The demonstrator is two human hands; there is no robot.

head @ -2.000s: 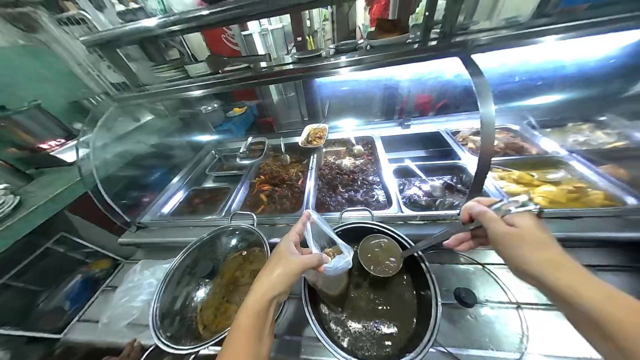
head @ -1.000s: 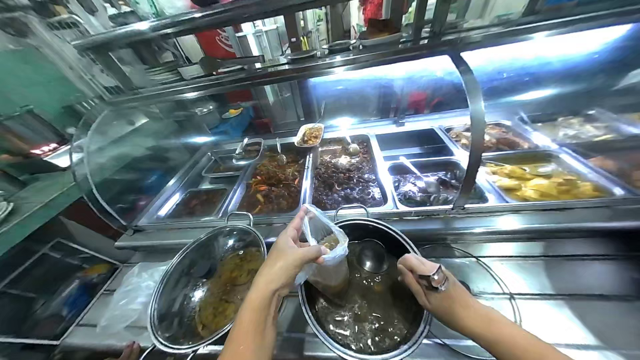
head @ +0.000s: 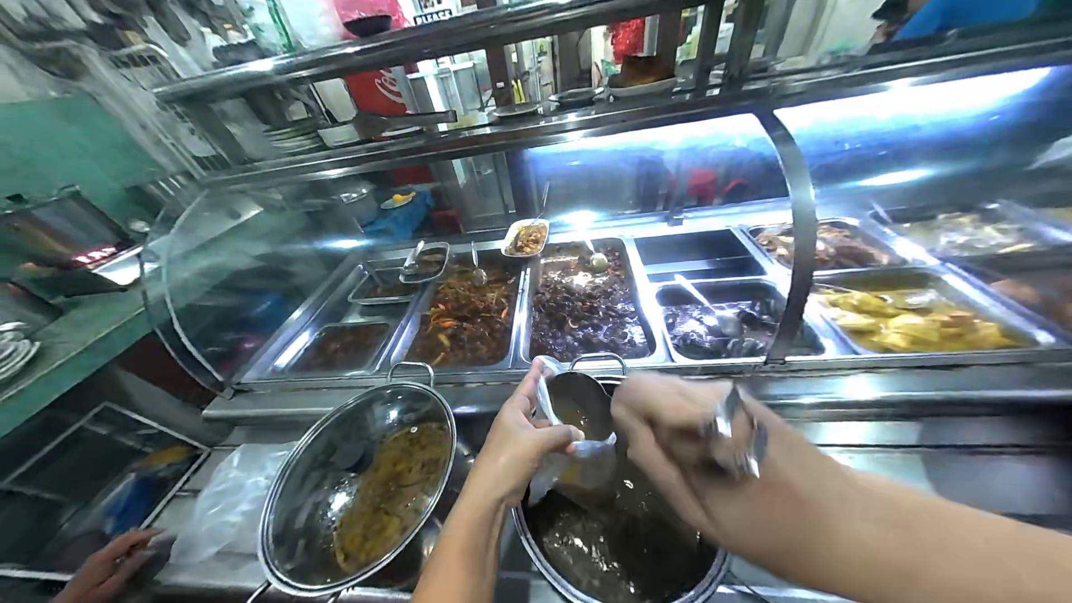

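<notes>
My left hand point(head: 532, 440) pinches the rim of a clear plastic bag point(head: 565, 471) above a large metal pot point(head: 620, 536) of dark broth. My right hand point(head: 695, 461), somewhat blurred, grips the handle of a metal ladle; the handle's hooked end shows between its fingers. The ladle's bowl point(head: 579, 405) holds broth and is tilted at the bag's mouth. The bag hangs over the pot and has liquid in its lower part. My right hand hides part of the pot's far rim.
A second pot with a glass lid point(head: 360, 490) stands at the left, near a heap of clear plastic bags point(head: 239, 502). Another person's hand point(head: 109, 565) is at the lower left. Beyond are food trays point(head: 586, 310) behind curved glass, with a steel frame strip point(head: 796, 234).
My right hand has dipped the ladle into the broth and raised it to the mouth of the bag. My left hand still holds the bag above the pot.
</notes>
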